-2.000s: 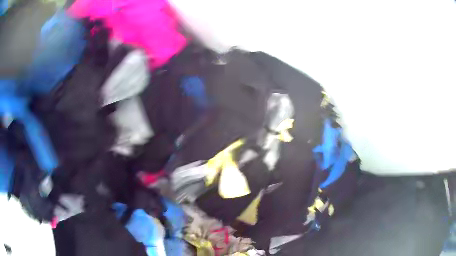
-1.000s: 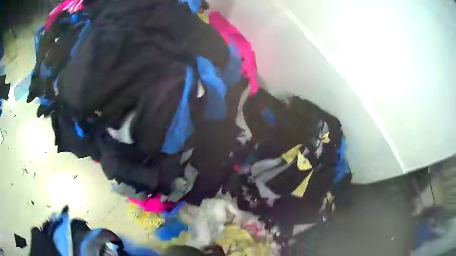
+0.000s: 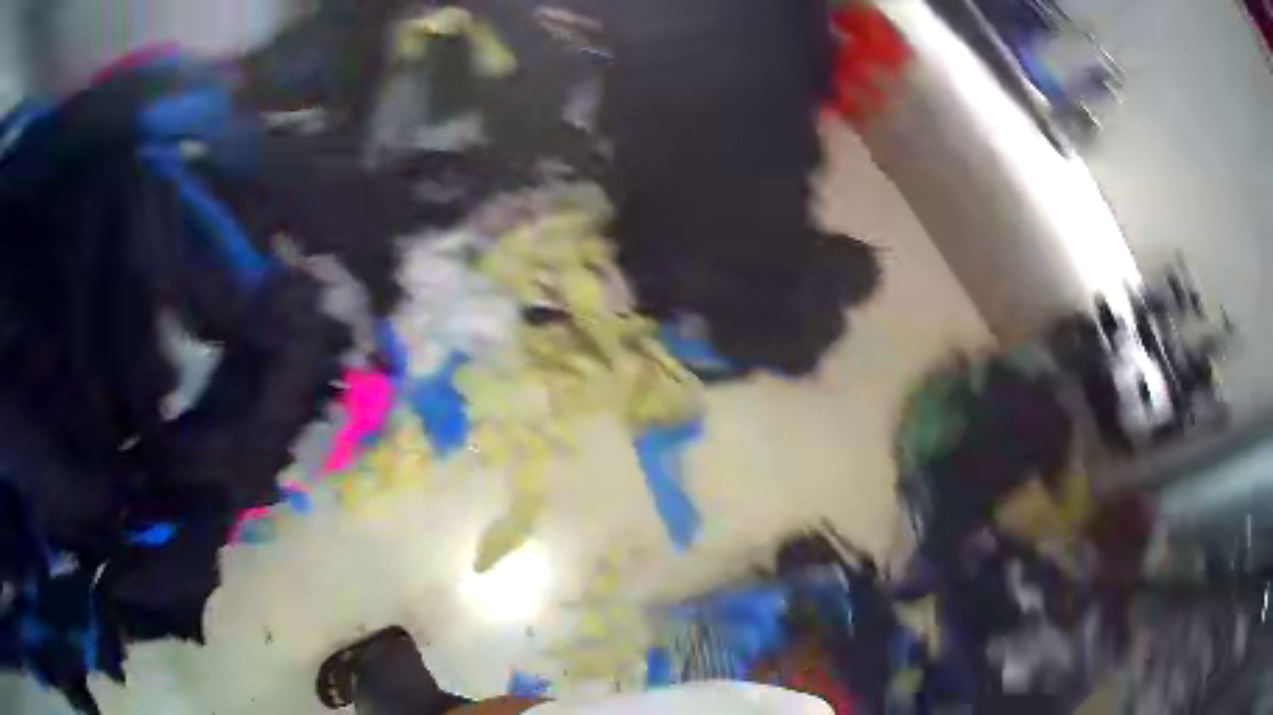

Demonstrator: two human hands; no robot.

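Observation:
Neither of my hands can be made out; the view is blurred. A large heap of black cut pieces (image 3: 84, 293) with blue strips fills the left side. Yellow-cream scraps (image 3: 559, 293) lie on the floor at the middle, with whitish scraps beside them. A pink piece (image 3: 362, 416) lies at the black heap's edge. A blue scrap (image 3: 669, 482) lies right of centre. A broad black cloth-like shape (image 3: 719, 168) hangs or stands at the top centre; whether it is cloth or clothing is unclear.
A dark shoe or foot (image 3: 391, 671) shows at the bottom edge. A bright red object (image 3: 866, 63) is at the top, beside a shiny pale curved surface (image 3: 1005, 168). Blurred mixed cloth and a blue, possibly slotted thing (image 3: 733, 622) are at the lower right. Pale floor (image 3: 894, 266) shows between.
The view has swung from the black heap and white surface down to the scraps on the floor. The heap now sits at the left; the red object and the shoe have come into view.

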